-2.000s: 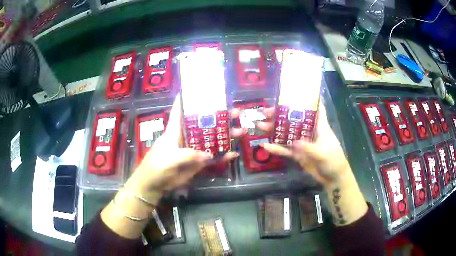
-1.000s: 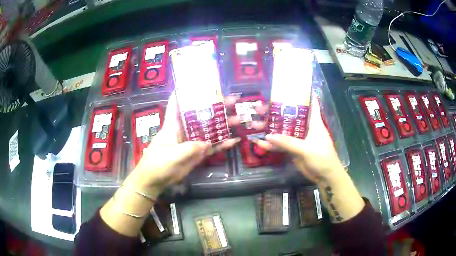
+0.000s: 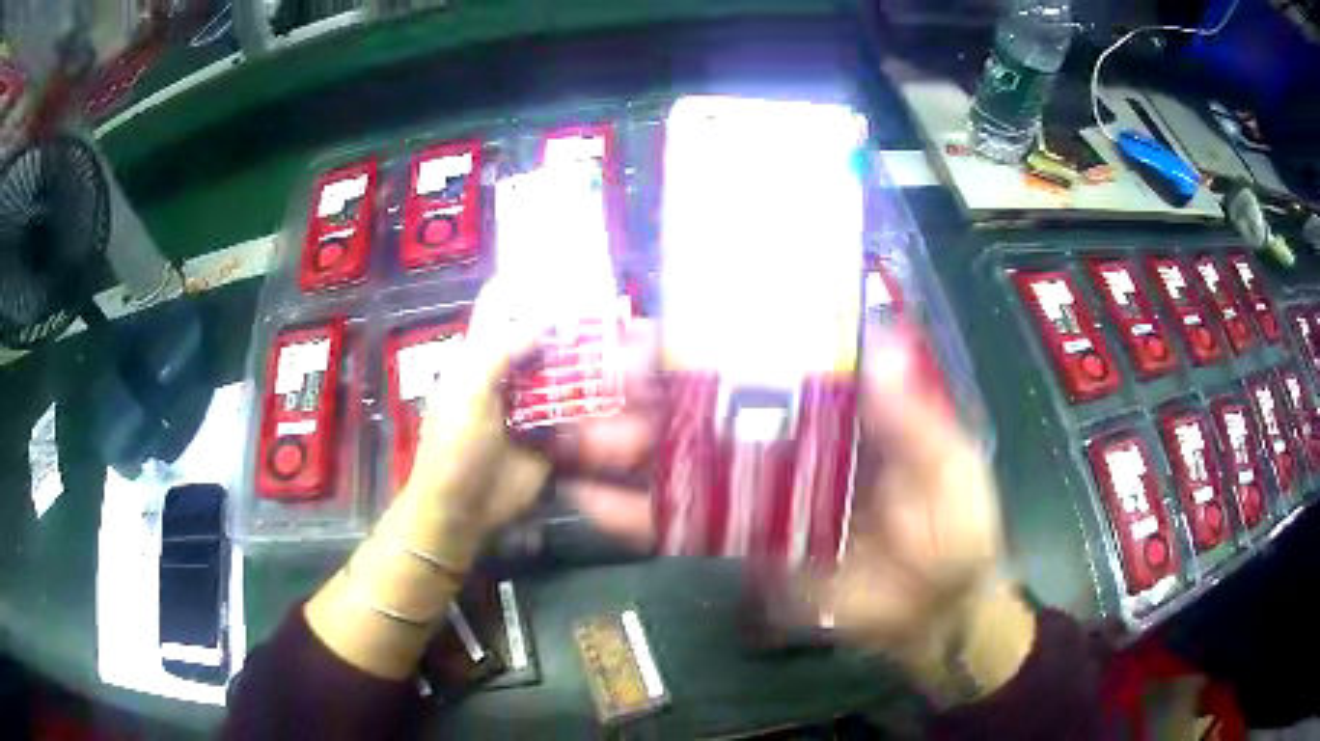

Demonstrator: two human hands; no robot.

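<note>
My left hand [image 3: 500, 434] holds a red feature phone [image 3: 565, 369], keypad side facing me, its screen glaring white. My right hand [image 3: 919, 507] holds another red feature phone [image 3: 760, 463], larger in view and closer to the camera, its screen also glaring white and its keys blurred. Both phones are above a clear blister tray [image 3: 290, 530] with red phones lying back side up in its pockets. The phone held in my right hand hides part of the tray's right side.
Loose batteries [image 3: 620, 666] lie at the near bench edge. A black smartphone [image 3: 194, 572] lies on white paper at left, near a desk fan [image 3: 51, 217]. Another phone tray [image 3: 1093, 572] is at right. A water bottle [image 3: 1022, 80] and a blue object [image 3: 1158, 164] are at upper right.
The right-hand phone has moved left and closer to the camera, blurring. The left hand and its phone have shifted slightly. Both screens remain lit.
</note>
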